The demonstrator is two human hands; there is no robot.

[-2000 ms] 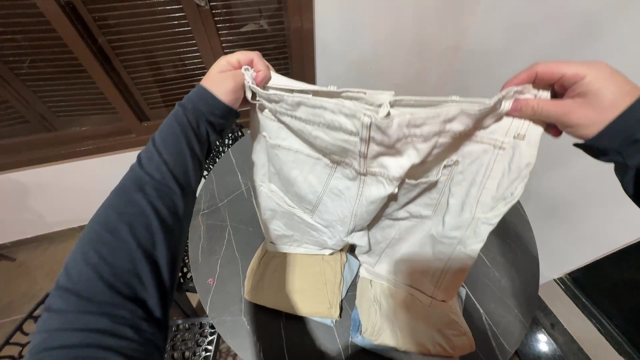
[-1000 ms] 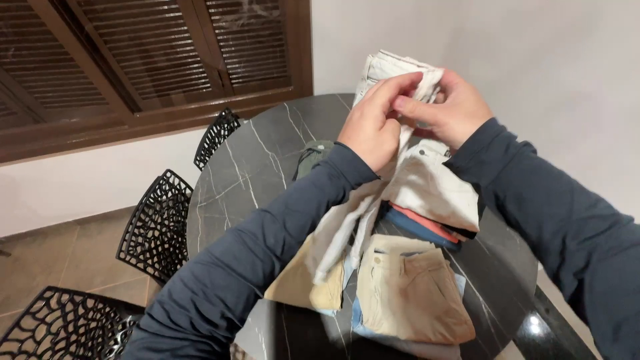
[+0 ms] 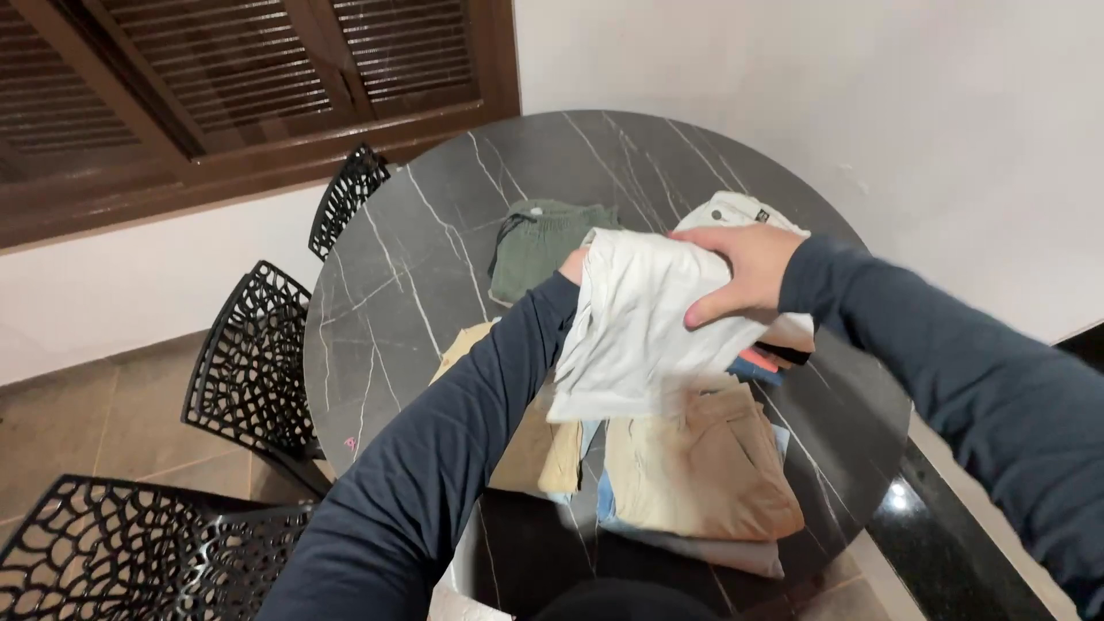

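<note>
White folded pants hang between my hands above the round table. My right hand grips their upper right side, thumb in front. My left hand holds the left edge, mostly hidden behind the cloth and sleeve. Below them lies a stack topped with folded beige pants, with blue and grey cloth under it. Another tan folded garment lies to its left, partly behind my left arm. Dark green drawstring shorts lie farther back. A white buttoned garment tops a pile behind my right hand, with coral and blue cloth below.
The round dark marble-patterned table carries the clothes. Black openwork chairs stand along its left side. Behind are a brown louvred window and a white wall. A small pink item lies near the table's left edge.
The white pants, spread wide two seconds ago, are now folded into a compact bundle. My hands have come together from far apart, then moved lower over the table.
</note>
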